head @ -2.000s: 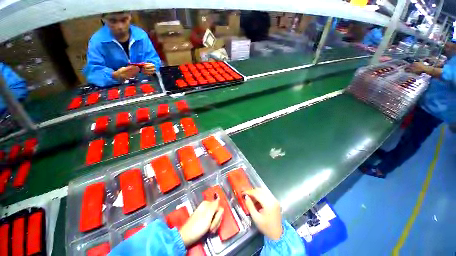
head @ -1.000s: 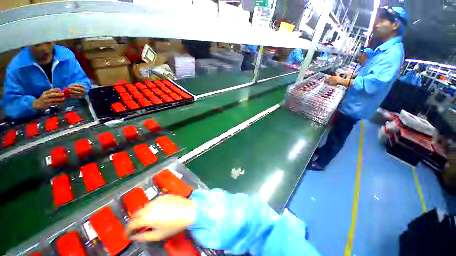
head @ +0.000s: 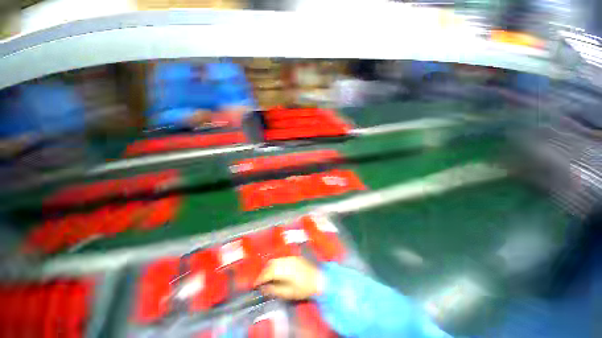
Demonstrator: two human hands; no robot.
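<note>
The view is heavily blurred. A clear phone tray lies in front of me with red-covered phones in its pockets and pale patches beside them. My right hand is over the middle of the tray, fingers pointing left and bent down at the red phones; whether it holds one cannot be told. My left hand is not in view. Red back covers lie close together at the lower left.
Two blurred trays of red pieces lie on the green belt beyond. Across it are two people in blue and a black tray of red covers. A white shelf crosses above; blurred stacked trays stand right.
The view has swung back to the left, so the scene sits further right and blurs. The standing person and blue floor are no longer clear. My right hand remains over the tray.
</note>
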